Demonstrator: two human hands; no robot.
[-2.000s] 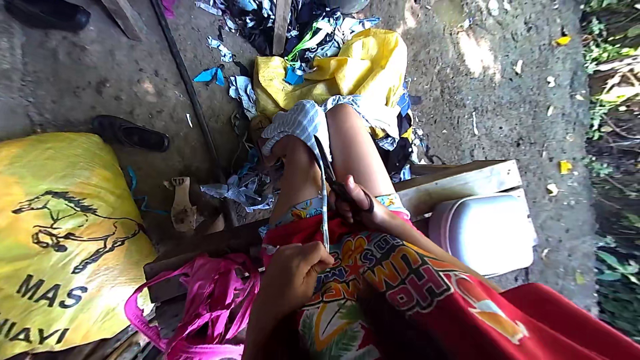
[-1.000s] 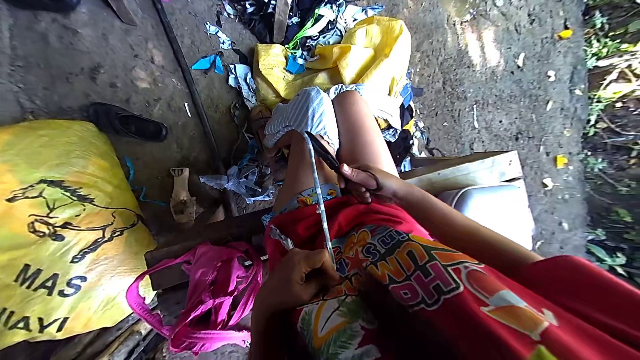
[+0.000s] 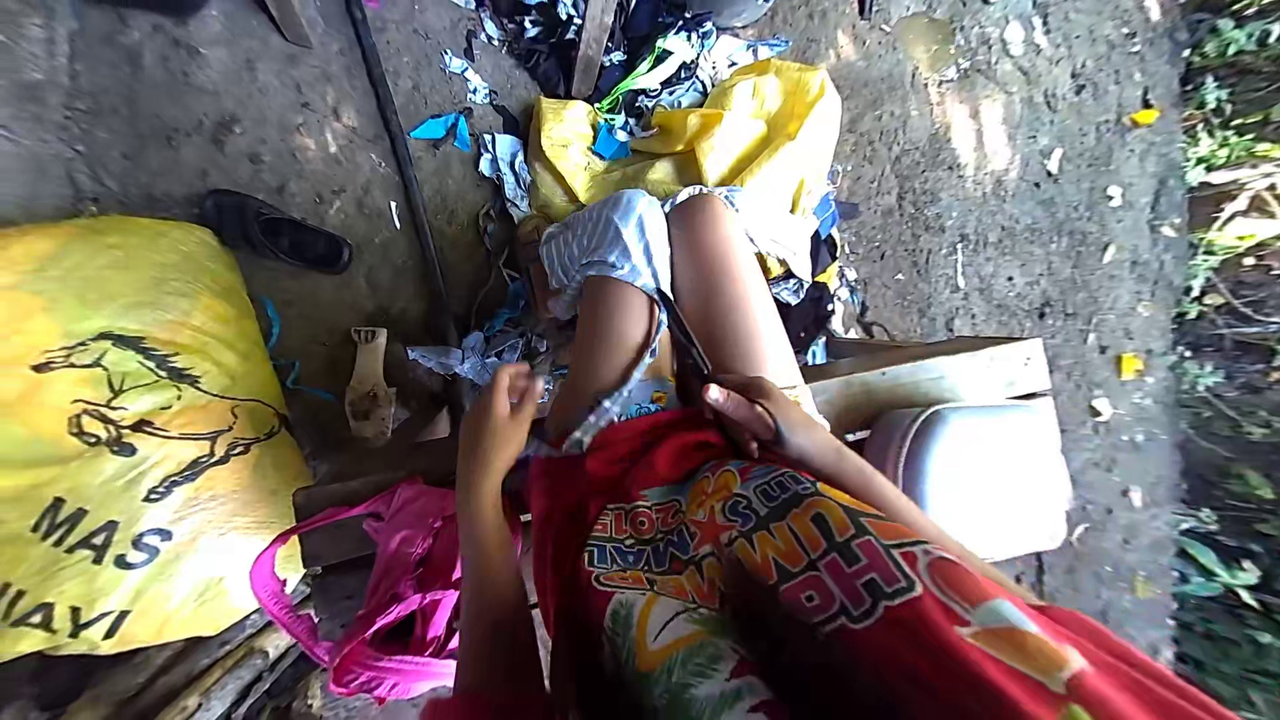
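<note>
My right hand (image 3: 755,415) is closed round the handle end of a dark, narrow tool (image 3: 684,335), perhaps scissors or a blade, that points up between my thighs. A thin, light patterned cloth strip (image 3: 625,390) hangs in a curve beside it, from the tool's tip down to my lap. My left hand (image 3: 505,415) is raised left of the strip with its fingers curled and apart, and nothing shows in it. A pale striped cloth (image 3: 610,245) lies over my knee. Part of the tool's handle is hidden in my right hand.
A yellow sack (image 3: 780,125) and cloth scraps (image 3: 650,75) lie past my knees. Left are a full yellow sack (image 3: 130,420), a black shoe (image 3: 280,235), a dark pole (image 3: 395,140) and a pink bag (image 3: 400,570). A wooden board (image 3: 940,375) and pale container (image 3: 985,475) stand right.
My left hand has let go of the strip's lower end and moved up and left. The strip, stretched straight before, now hangs in a curve.
</note>
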